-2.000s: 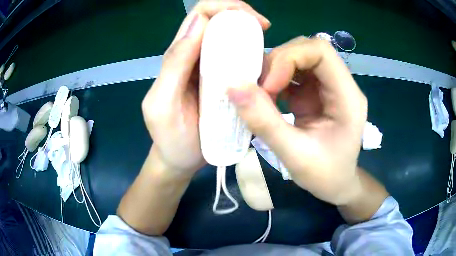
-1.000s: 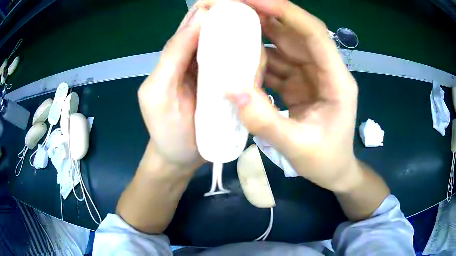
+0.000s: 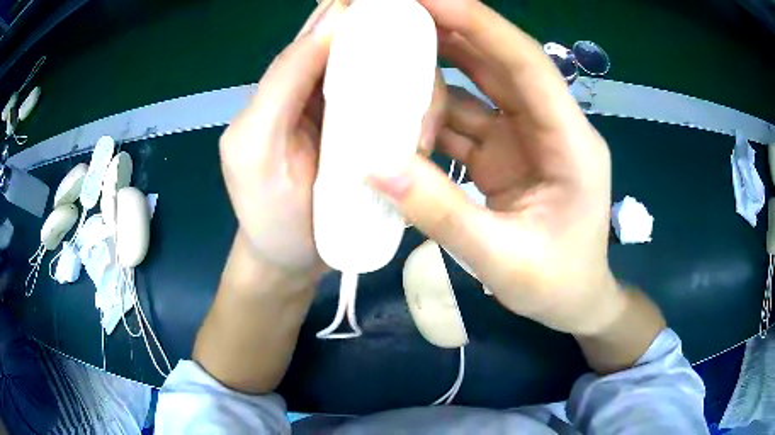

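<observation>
A cream-white corded unit [image 3: 374, 119] is held up close to the camera, upright, with its cord loop [image 3: 343, 310] hanging from the lower end. My left hand [image 3: 276, 178] grips its left side. My right hand [image 3: 527, 187] is at its right side, the thumb on the lower face and fingers at the upper edge and behind. A second corded unit [image 3: 433, 297] lies on the worktop below, its cord trailing toward me. A white cloth [image 3: 472, 194] is mostly hidden behind my right hand.
Several cream units [image 3: 132, 228] with cords lie at left around a white cloth [image 3: 106, 280]. A crumpled wipe [image 3: 632, 221] and another cloth [image 3: 747, 180] lie at right. A metal rail [image 3: 195, 114] crosses behind. Round shiny lids [image 3: 591, 58] stand there. A squarish bottle [image 3: 25, 190] is at far left.
The held unit and my left hand have moved slightly left. My right fingers have moved from a curled position up to the unit's upper edge, and the thumb has shifted slightly along its face.
</observation>
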